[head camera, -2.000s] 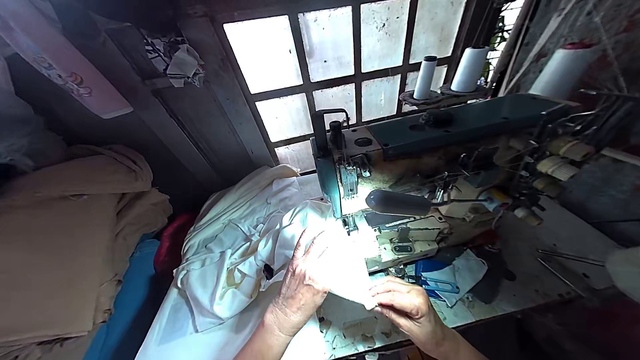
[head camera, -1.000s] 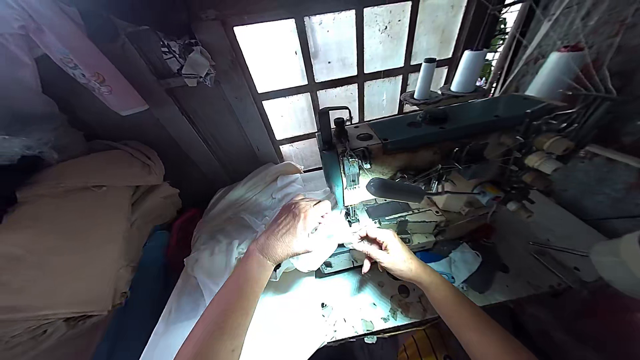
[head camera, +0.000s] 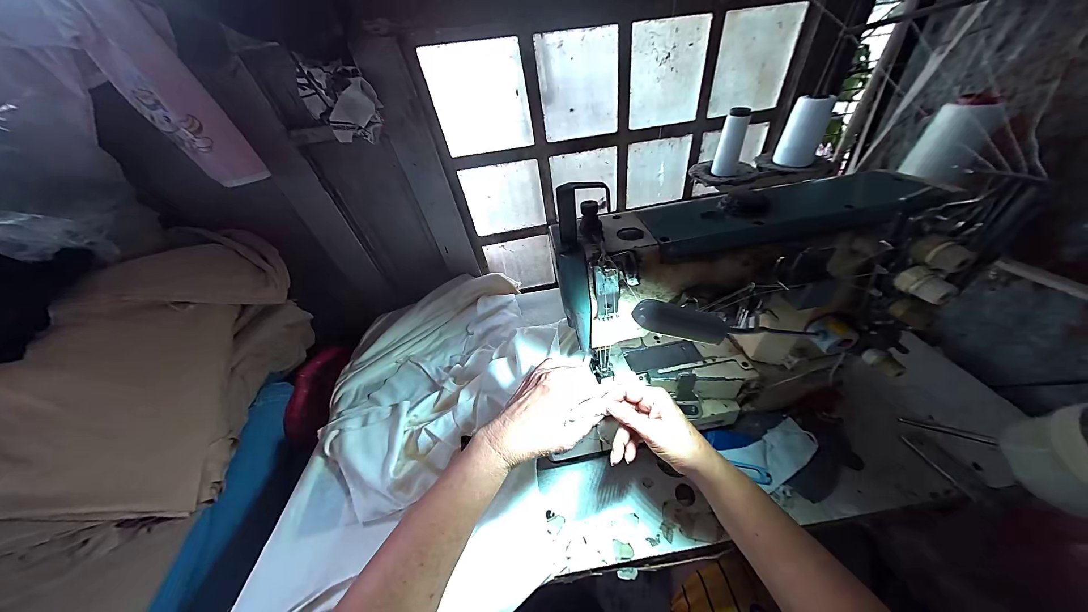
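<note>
An industrial sewing machine (head camera: 765, 212) with a green top stands before the window, its lamp lighting the needle area. Just in front of its presser foot (head camera: 602, 367), my left hand (head camera: 548, 408) rests on white fabric (head camera: 442, 399) bunched to the left of the needles. My right hand (head camera: 650, 421) meets the left fingertips, thumb and forefinger pinched together at the cloth's edge, the other fingers curled down. Glare and the fingers hide what exactly lies between them. A dark oval guard (head camera: 680, 320) on a rod sits above the right hand.
White thread cones (head camera: 803, 132) stand behind the machine. Folded brown cloth (head camera: 110, 399) is piled at left beside a red object (head camera: 314, 395). Blue-handled snips (head camera: 748, 467) and a pale cloth (head camera: 782, 450) lie right of my hand. Scraps (head camera: 595, 535) litter the table's front edge. Metal rods (head camera: 948, 432) lie at right.
Two seconds ago my hands were spread over a white piece in front of the machine; now they are together near the needles. Since one second ago they have moved little.
</note>
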